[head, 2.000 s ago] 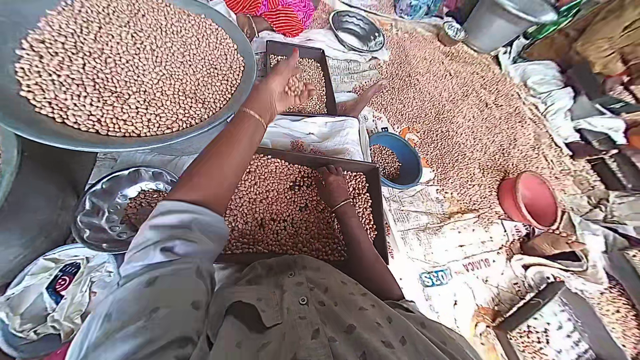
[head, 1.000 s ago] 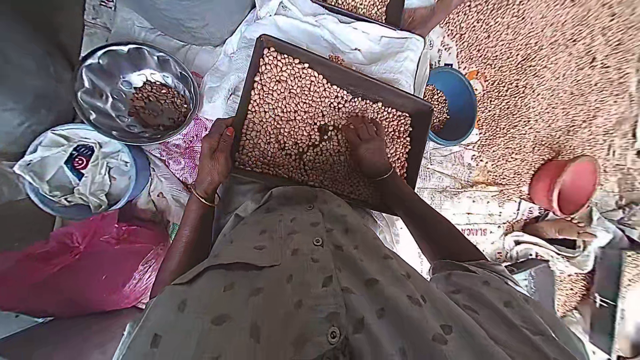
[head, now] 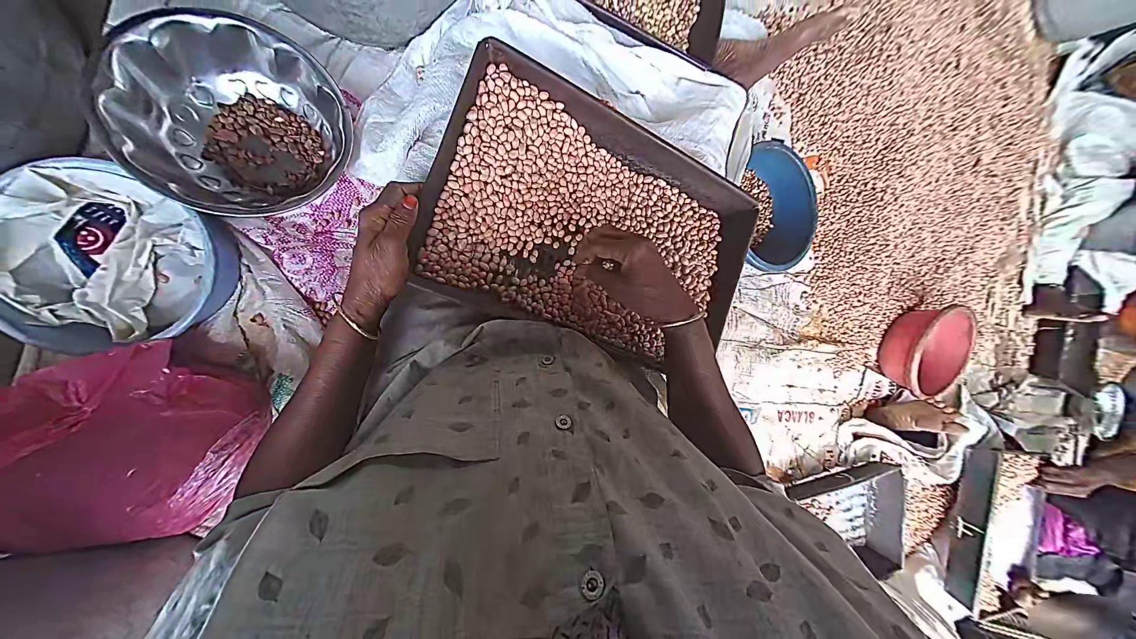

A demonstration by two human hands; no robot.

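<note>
A dark rectangular tray [head: 612, 124] lies tilted at my lap, covered with shelled peanuts [head: 541, 169]. My left hand [head: 382, 253] grips the tray's left edge, thumb on the rim. Over the lower middle of the tray, my right hand [head: 626, 271] is among the peanuts with its fingers curled; whether any nuts are inside them cannot be seen. A dark patch of tray floor shows just left of those fingers. Up and left of the tray, a fluted metal bowl [head: 177, 124] holds darker nuts or scraps [head: 266, 146].
A blue bowl [head: 785, 204] stands right of the tray, a red bowl [head: 927, 351] farther right near spread peanuts [head: 914, 160]. At left are a bucket with a white bag [head: 133, 293] and a pink plastic bag [head: 124, 444]. Another person's foot [head: 781, 44] is near a second tray [head: 701, 31].
My left hand, raised over the far tray two seconds ago, came down to the near tray's left edge. My right hand's fingers have curled since a second ago. The view has swung downward.
</note>
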